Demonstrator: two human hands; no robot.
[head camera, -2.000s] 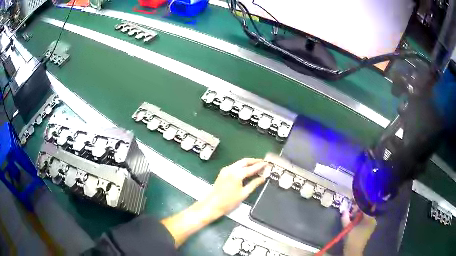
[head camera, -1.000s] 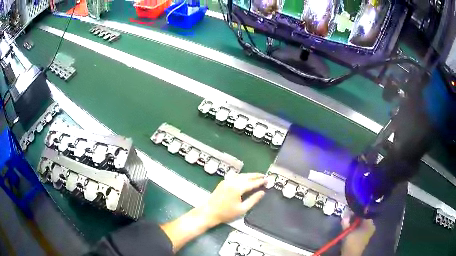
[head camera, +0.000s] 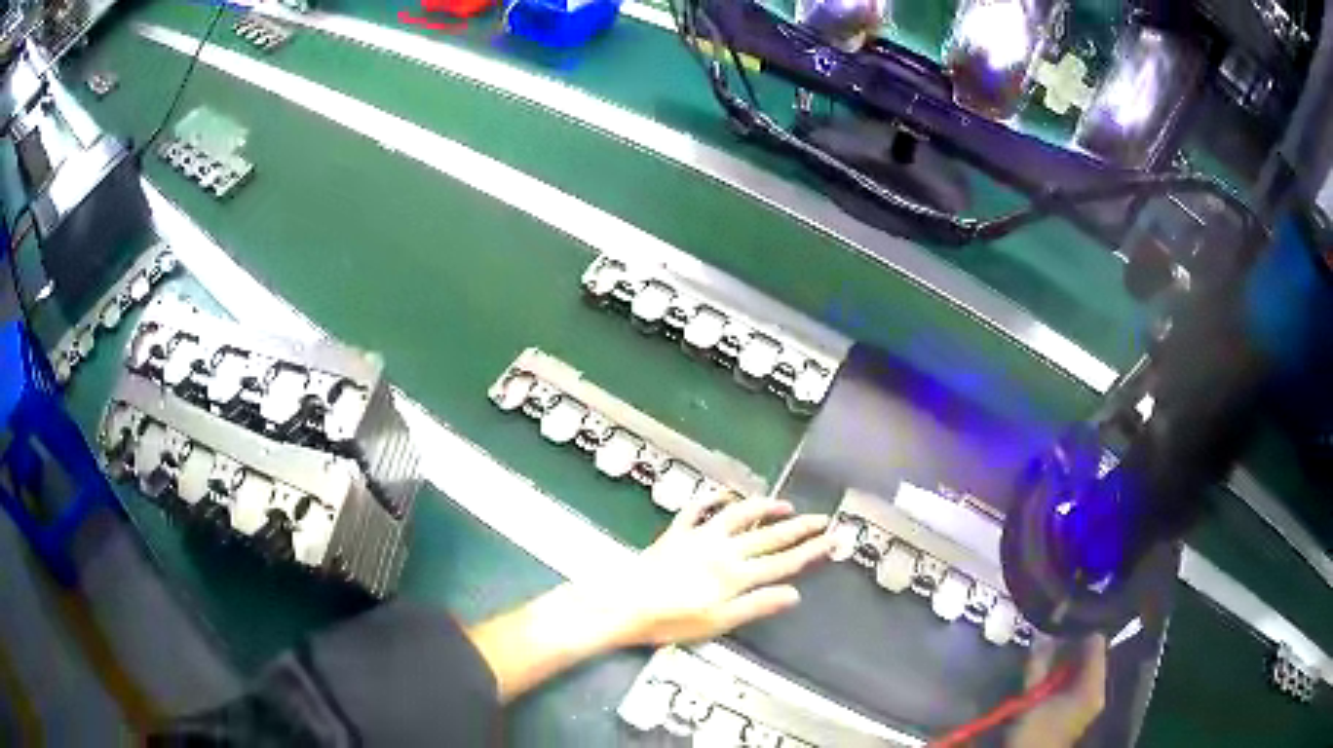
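Note:
A carrier strip (head camera: 936, 563) with pale tabs lies on the black pad (head camera: 841, 643), its right end under the microscope (head camera: 1082, 533), which glows blue-violet. My left hand (head camera: 709, 570) is palm down with fingers spread. Its fingertips are at the strip's left end; whether they touch it is hard to tell. My right hand (head camera: 1067, 694), partly cut off by the bottom edge, holds a red-handled tool (head camera: 1001, 719) below the microscope. A light pointed tip shows beside that hand. A second strip (head camera: 629, 439) lies on the green belt, its right end close behind my left fingers.
Stacked strips (head camera: 256, 453) stand at the left. Another strip (head camera: 709, 329) lies behind the pad's left corner, and one (head camera: 731, 709) at the front edge. A monitor (head camera: 1009, 73) with a black cable (head camera: 877, 190) is behind. A blue bin (head camera: 563, 18) is at the back.
The strip on the pad has shifted right. The belt strip beside my left hand has also moved right. My left fingers have spread out. The monitor, earlier blank, shows magnified parts.

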